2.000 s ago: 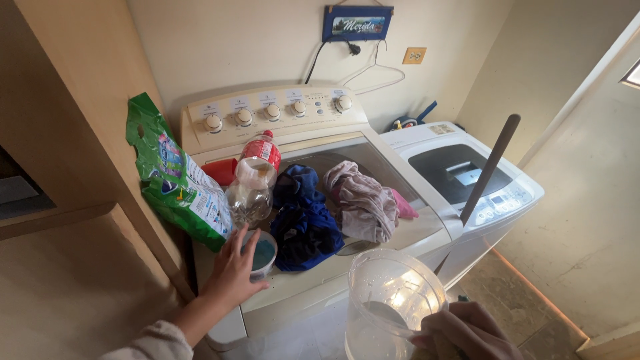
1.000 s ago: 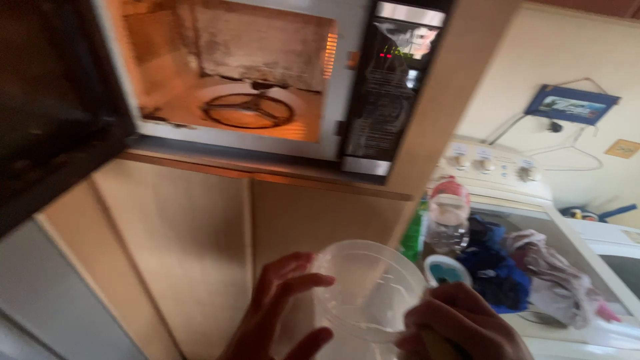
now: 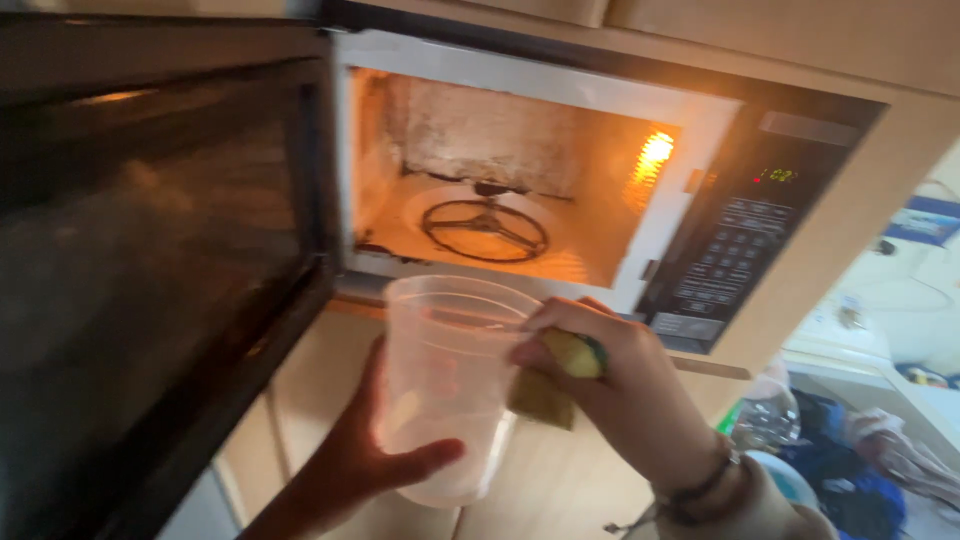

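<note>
A clear plastic pitcher stands roughly upright between my hands, just below and in front of the lit microwave oven. My left hand cups its left side and base, the thumb across the front. My right hand grips it at the upper right, near the rim, and also has a yellow and green sponge in its fingers. The pitcher's handle is hidden by that hand. Inside the microwave, a roller ring lies on the stained floor, with no glass plate on it.
The microwave's open door fills the left side. Wooden cabinet fronts lie below. At the lower right, a washing machine bears a clear plastic bottle, a tub, dark blue clothing and a pale cloth.
The view has swung left from the washing machines to the microwave. My left hand, near the tub two seconds ago, is now on the pitcher, which has been raised toward the microwave.
</note>
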